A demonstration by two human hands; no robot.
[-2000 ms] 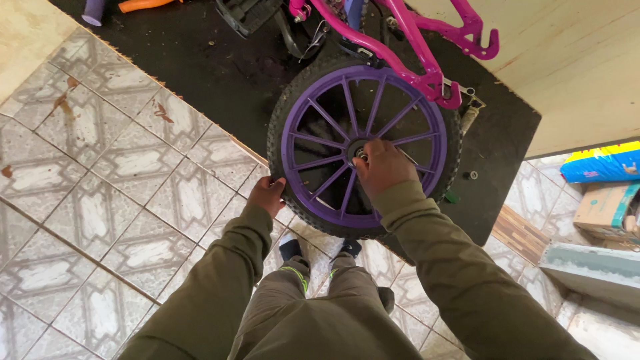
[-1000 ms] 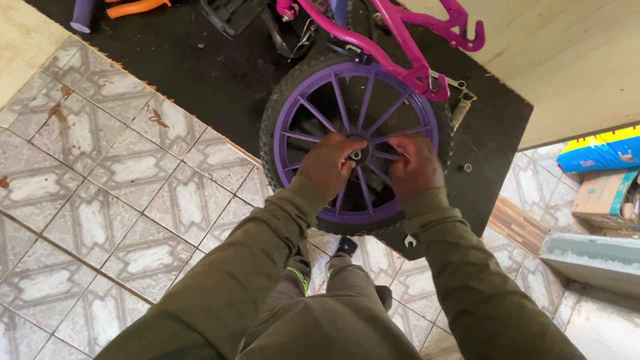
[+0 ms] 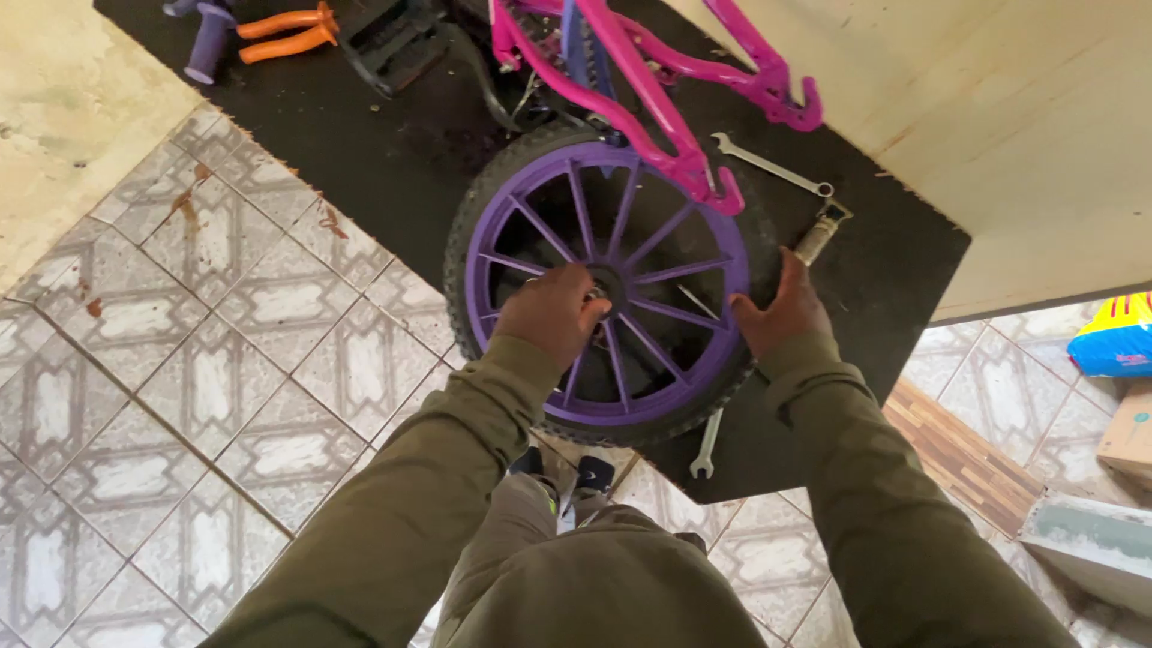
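A purple spoked bicycle wheel (image 3: 729, 261) with a black knobby tyre lies on a dark board. At its hub (image 3: 610, 286), my left hand (image 3: 551, 313) has thumb and fingers closed around a small metal part, mostly hidden by the fingers. My right hand (image 3: 785, 310) grips the wheel's right edge, thumb on the purple rim and fingers over the tyre. The pink bicycle frame (image 3: 661, 108) overlaps the top of the wheel with its fork-like dropouts. One combination wrench (image 3: 774, 166) rests above right of the tyre; another wrench (image 3: 709, 445) sticks out below it.
The dark board (image 3: 886, 270) has rough edges. On it lie orange-handled pliers (image 3: 288, 32), a purple handlebar grip (image 3: 210, 45), a black pedal (image 3: 396, 45) and a worn metal tool (image 3: 821, 232). A wall stands at upper right. A cardboard box (image 3: 1129, 432) and tiled floor lie beyond.
My right hand has moved from the hub out to the wheel's right edge. My left hand, at the rim two seconds ago, is now at the hub.
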